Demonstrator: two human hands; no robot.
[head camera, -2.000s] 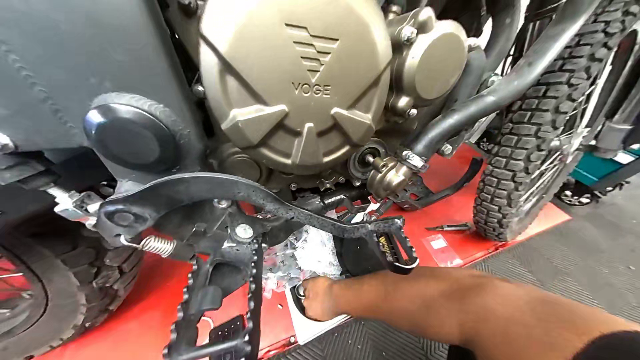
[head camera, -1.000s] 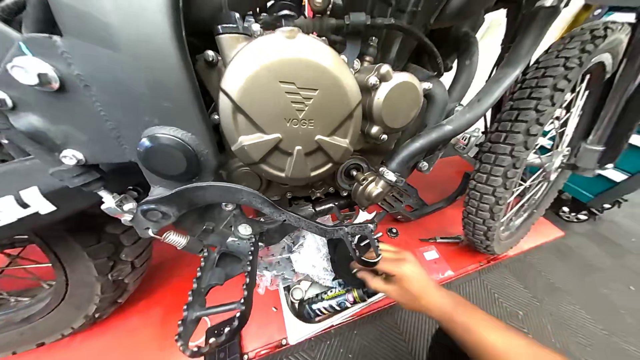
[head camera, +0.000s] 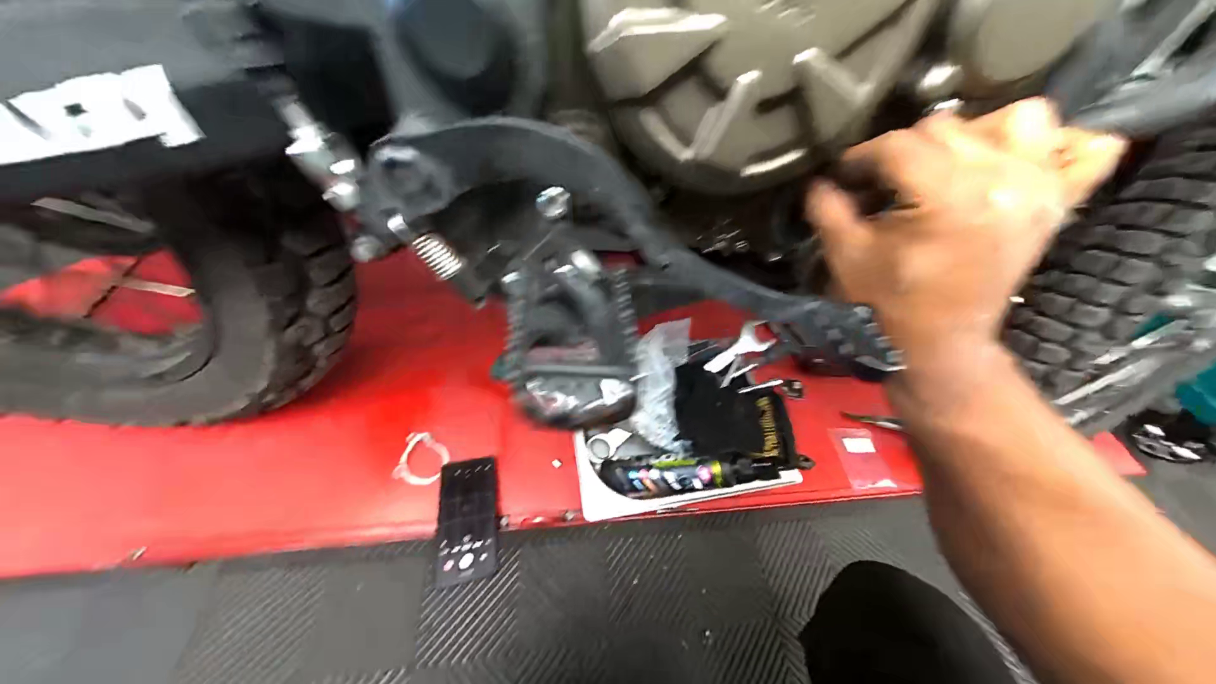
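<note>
My right hand is raised in front of the motorcycle's lower engine, its fingers bent near a shiny metal fitting beside the round bronze engine cover. Blur and the back of the hand hide whether anything is held. Below and left of the wrist is the tip of the black brake pedal. A toothed footpeg hangs further left. My left hand is out of view.
On the red platform sits a white tray with a black bottle, a black pouch, clear plastic and wrenches. A phone overlaps the platform edge. Tyres flank the engine.
My right hand has moved up from the tray, past the brake pedal, to the engine's lower right side. The view has shifted closer and lower.
</note>
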